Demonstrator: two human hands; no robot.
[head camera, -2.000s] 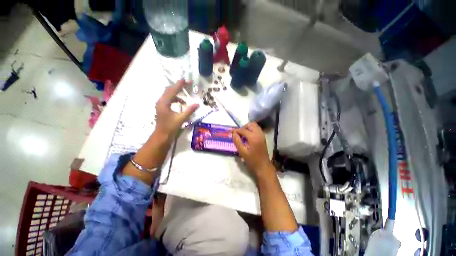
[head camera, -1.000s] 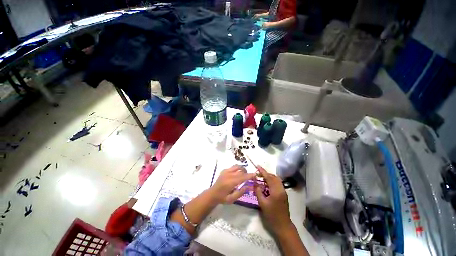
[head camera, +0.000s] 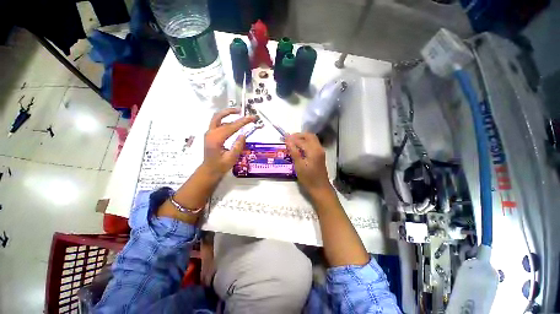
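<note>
A smartphone with a bright purple-pink screen lies sideways on the white tabletop. My left hand is over its upper left corner, fingers apart and pointing towards small metal buttons. My right hand is at the phone's right end, fingers curled and covering that end; whether they grip it is hidden. A thin pale tool lies between the buttons and my right fingertips. Another thin pale piece stands out above my left fingers; I cannot tell whether they touch it.
A water bottle, dark green thread cones and a red cone stand at the back. A whitish packet and the button machine are to the right. A handwritten sheet lies left. A red basket is lower left.
The view has tipped back down. My hands, close together over the phone one second ago, are now apart at its two ends, and the screen shows again.
</note>
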